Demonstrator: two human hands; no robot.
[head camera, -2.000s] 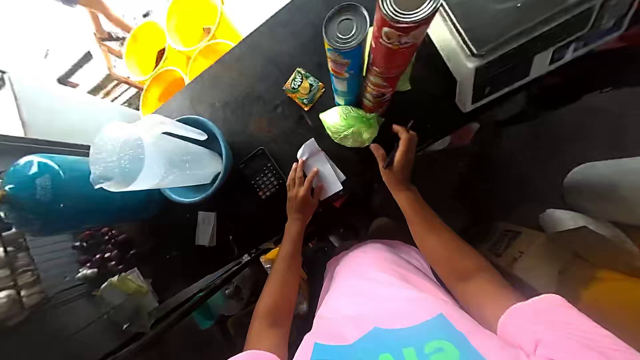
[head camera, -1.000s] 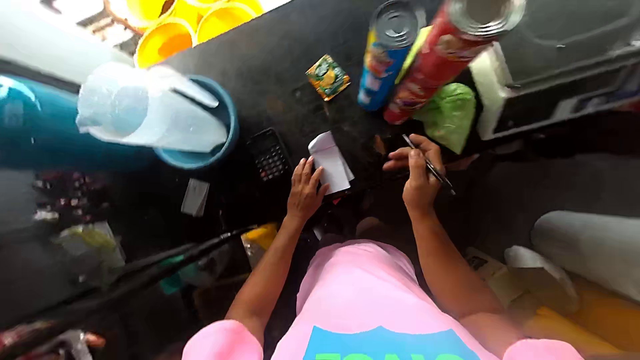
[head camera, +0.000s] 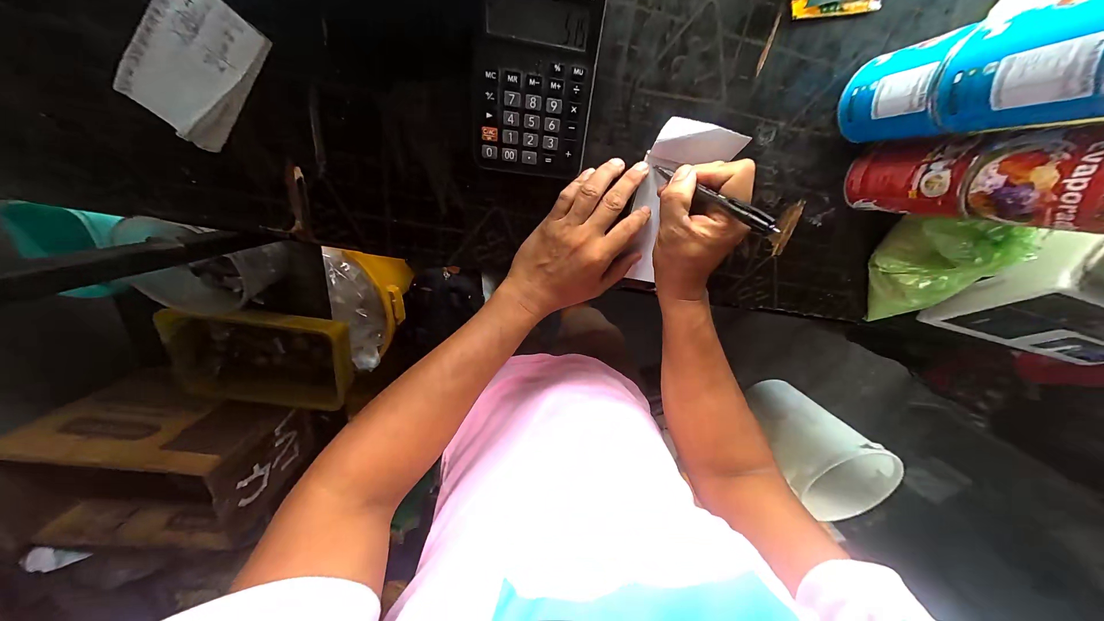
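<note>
A small pad of white paper (head camera: 697, 140) lies near the edge of the dark table, its top part bent or folded. My left hand (head camera: 580, 237) rests palm down on the pad's left side, fingers slightly apart, holding nothing. In my right hand (head camera: 703, 226) is a black pen (head camera: 733, 207), its tip touching or very close to the paper near my left index finger. A black calculator (head camera: 535, 95) lies just beyond my left hand. The lower part of the pad is partly hidden by both hands.
Blue cans (head camera: 914, 82), red cans (head camera: 918, 177) and a green plastic bag (head camera: 940, 259) are at the right, by a white scale (head camera: 1018, 302). A folded paper (head camera: 194, 65) lies upper left. Below the table are a cardboard box (head camera: 112, 440), a yellow container (head camera: 250, 358) and a white bucket (head camera: 811, 448).
My right hand has moved from beside the green bag to the paper pad, with the pen in it. My left hand remains on the pad. The view has shifted and turned.
</note>
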